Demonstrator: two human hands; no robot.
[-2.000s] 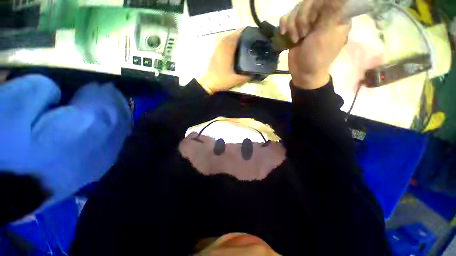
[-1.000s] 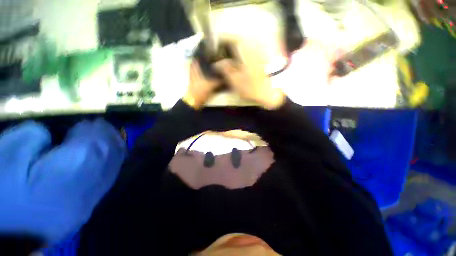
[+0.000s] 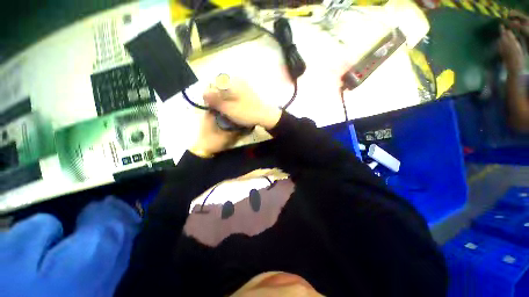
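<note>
My left hand (image 3: 204, 138) holds a dark, rounded cube socket (image 3: 224, 120) low, close to my body. Most of the socket is hidden by my hands. My right hand (image 3: 246, 104) lies over it, fingers closed around a handheld tool with a pale, round end (image 3: 222, 82); its other end is hidden. A thin black cord (image 3: 194, 104) runs from my hands up the left side, and a bundled black cable (image 3: 293, 57) lies behind them to the right, with a loop coming down to my right wrist.
Left on the white bench are a dark pad (image 3: 162, 61), a black printed panel (image 3: 122, 88) and green-white printed sheets (image 3: 137, 137). A dark fixture (image 3: 223, 28) stands behind. Right are a power strip (image 3: 376, 58) and blue bin (image 3: 432, 162). People: blue clothing (image 3: 87, 249) left, an arm (image 3: 513, 75) far right.
The view has turned, bringing the fixture and far-right arm into view. My hands have come together and lower, near my body, with the socket now mostly covered.
</note>
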